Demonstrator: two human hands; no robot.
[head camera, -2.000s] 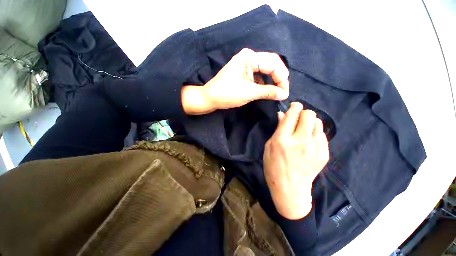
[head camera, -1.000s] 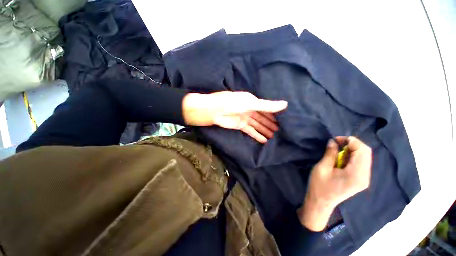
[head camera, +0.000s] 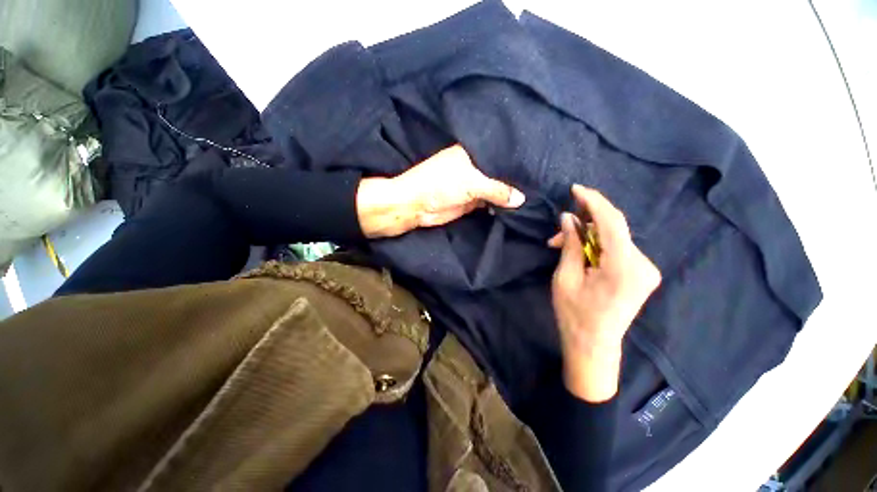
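A large dark navy garment (head camera: 673, 115) lies spread on the white table against my body. My left hand (head camera: 438, 192) pinches a fold of the garment between thumb and fingers near its middle. My right hand (head camera: 606, 279) is just right of it, curled around small snips (head camera: 588, 246). Only the yellow handle shows clearly; the blades are hidden or too dark to make out. Dark cloth lies between the two hands. A small dark label with pale printing (head camera: 656, 407) lies flat on the garment, below my right hand.
The white rounded table (head camera: 808, 58) surrounds the garment at the top and right. A black crumpled garment (head camera: 159, 115) with a pale thread lies at the upper left, beside pale green bundles (head camera: 38, 125). My brown corduroy garment (head camera: 192, 375) fills the lower left. Rack parts show at the lower right edge.
My left hand was open with fingers spread and now pinches the cloth. My right hand with the snips has moved left and up, close to it.
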